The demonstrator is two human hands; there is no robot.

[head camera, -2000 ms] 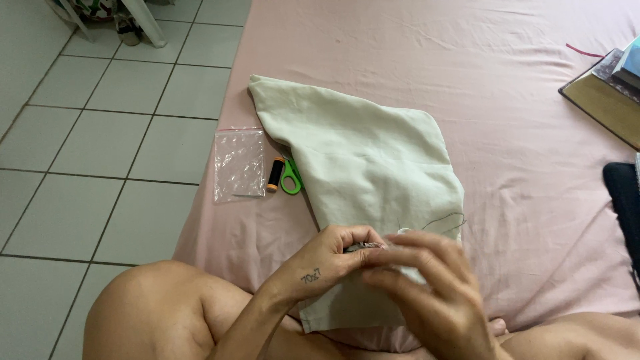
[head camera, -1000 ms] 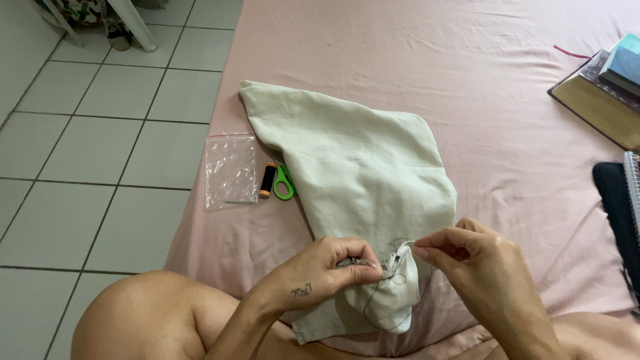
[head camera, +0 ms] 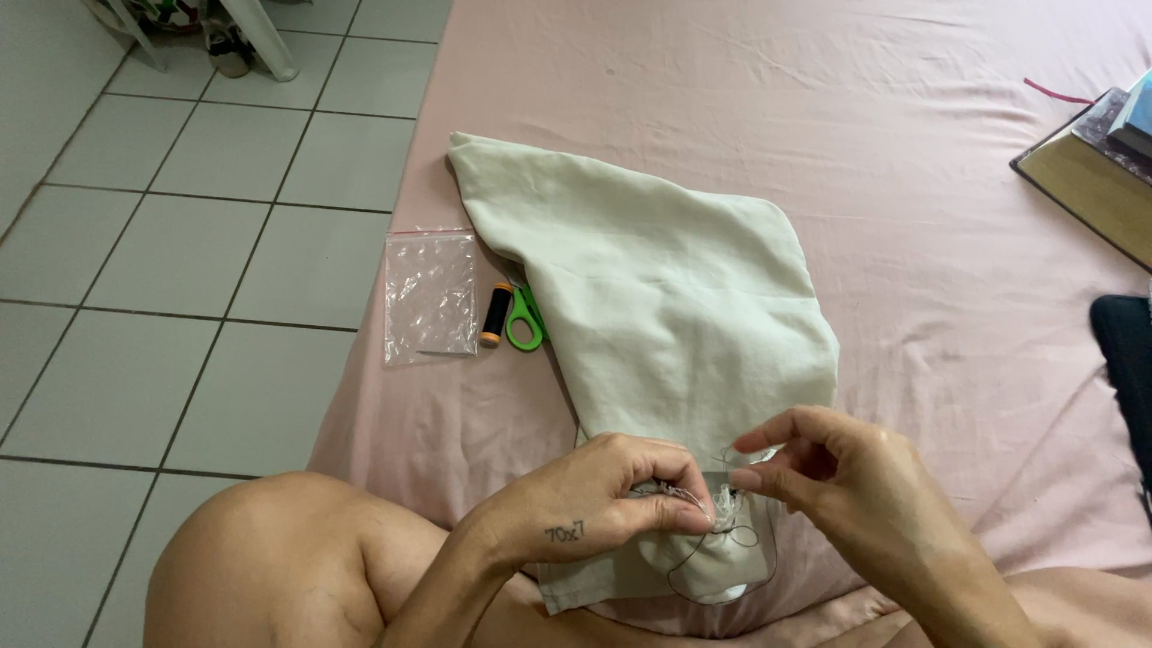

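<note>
A pale cream cloth (head camera: 666,297) lies across the bed, its near end bunched up at my hands. My left hand (head camera: 621,504) pinches a gathered, frayed part of this cloth between thumb and fingers. Just right of it, my right hand (head camera: 819,477) has thumb and index finger close together near the gathers, by a fine thread; whether a needle is between them cannot be told. Dark thread (head camera: 684,589) loops loosely over the bunched part. Left of the cloth lie green-handled scissors (head camera: 525,326), their blades mostly hidden, and a black thread spool (head camera: 496,314) with orange ends.
A clear zip bag (head camera: 430,297) with a thin needle-like item lies at the bed's left edge. Books (head camera: 1089,171) and a dark item (head camera: 1125,369) lie at the right on the pink sheet (head camera: 918,144). My bare legs border the cloth; the tiled floor (head camera: 270,261) is left.
My right hand has come in closer to the gathered cloth, after standing a little apart from it one second ago. My left hand keeps its pinch on the cloth.
</note>
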